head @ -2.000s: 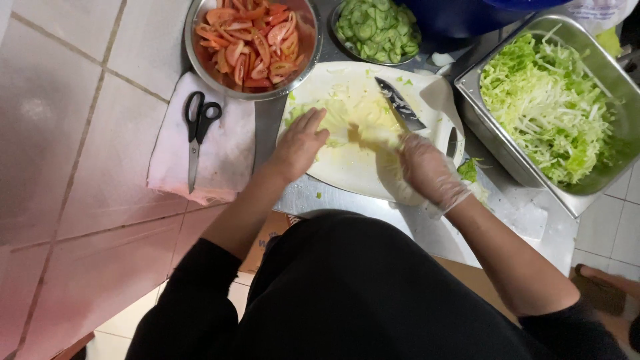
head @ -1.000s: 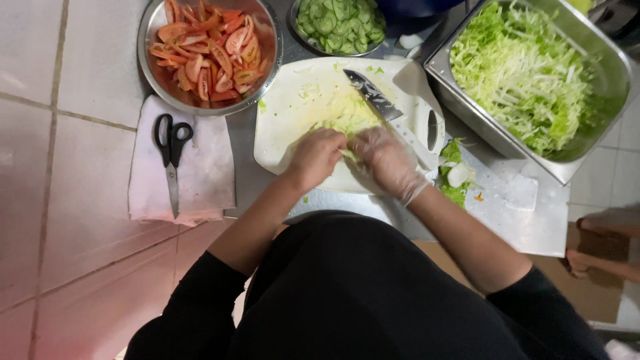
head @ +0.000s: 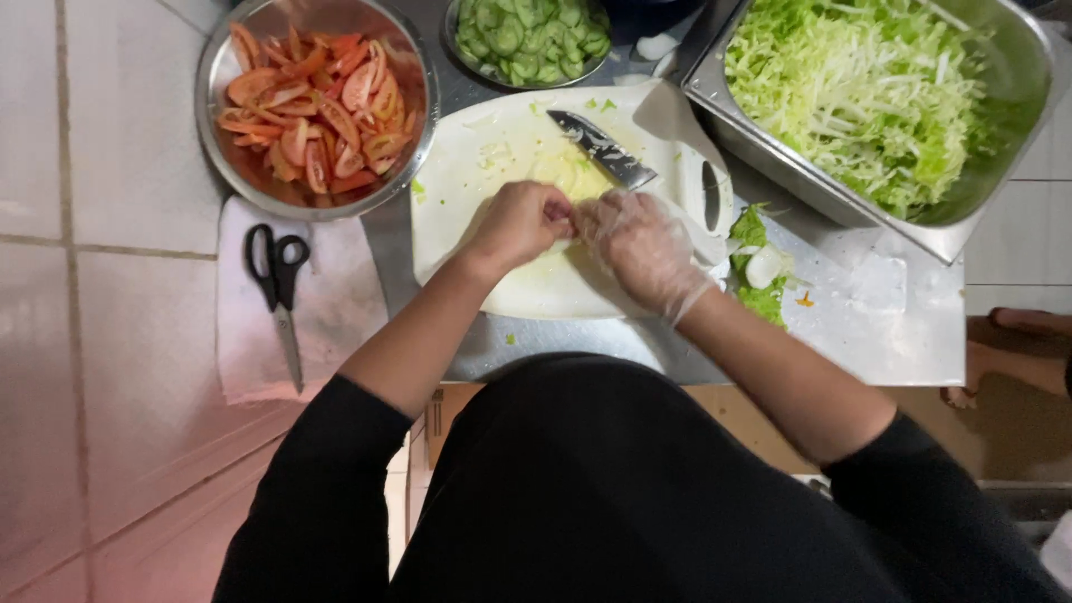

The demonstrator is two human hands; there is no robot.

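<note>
My bare left hand (head: pixel 521 224) and my right hand (head: pixel 643 244), in a clear plastic glove, meet fingertip to fingertip over a white cutting board (head: pixel 452 167). The fingers of both are bent; whether something small is pinched between them cannot be seen. Pale vegetable shreds and wet scraps lie on the board behind the hands. Just beyond my right hand rests a knife (head: pixel 601 146), its blade pointing up and left, its white handle partly hidden by that hand. Right of the board are lettuce leaves (head: pixel 758 303) and a white vegetable piece (head: pixel 763 266).
A steel bowl of tomato slices (head: pixel 314 113) stands at back left, a bowl of cucumber slices (head: pixel 532 38) at back centre. Shredded lettuce (head: pixel 846 100) fills a deep steel pan at right. Black-handled scissors (head: pixel 280 285) lie on a cloth (head: pixel 343 293). Another person's feet (head: pixel 976 368) show at right.
Two seconds ago my hands were apart on the board; the left has since come over to meet the right. They stay together from one second ago. The knife remains on the board.
</note>
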